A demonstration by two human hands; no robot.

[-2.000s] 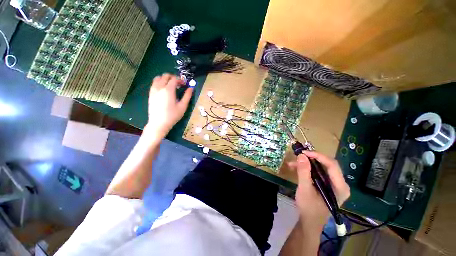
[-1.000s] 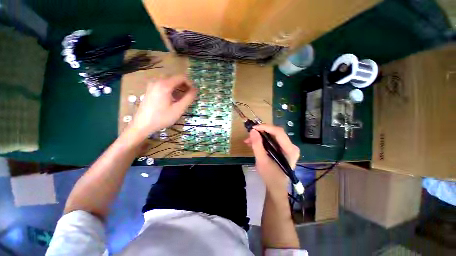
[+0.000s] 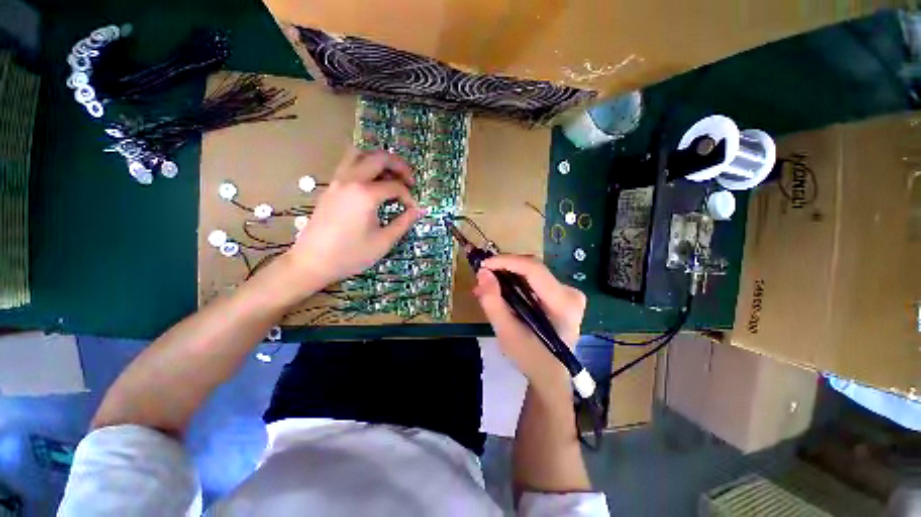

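Note:
The green-white PCB panel (image 3: 414,288) lies flat on the tan cardboard sheet (image 3: 328,121). My right hand (image 3: 533,308) holds the black soldering iron (image 3: 525,305), its tip at the panel's right part. A thin curved metal piece is beside the tip. My left hand (image 3: 355,220) is over the panel, thumb and finger close together near the tip. Whether they pinch a lead wire is too small to tell. Several white wired discs (image 3: 227,190) lie on the cardboard left of the panel, dark leads running towards it. My left hand and forearm hide some of the leads.
Bundles of wired discs (image 3: 141,167) lie upper left on the green mat. A carton (image 3: 646,45) with a patterned strip (image 3: 434,86) stands behind the panel. A black box (image 3: 634,237), solder reel (image 3: 747,159), jar (image 3: 606,119) and loose rings (image 3: 571,218) are right. Stacked panels (image 3: 15,192) show far left.
My left hand has moved from the disc bundles onto the panel, its fingertips now near the iron tip. The iron stays in my right hand, its tip at the panel. The view has turned and shifted.

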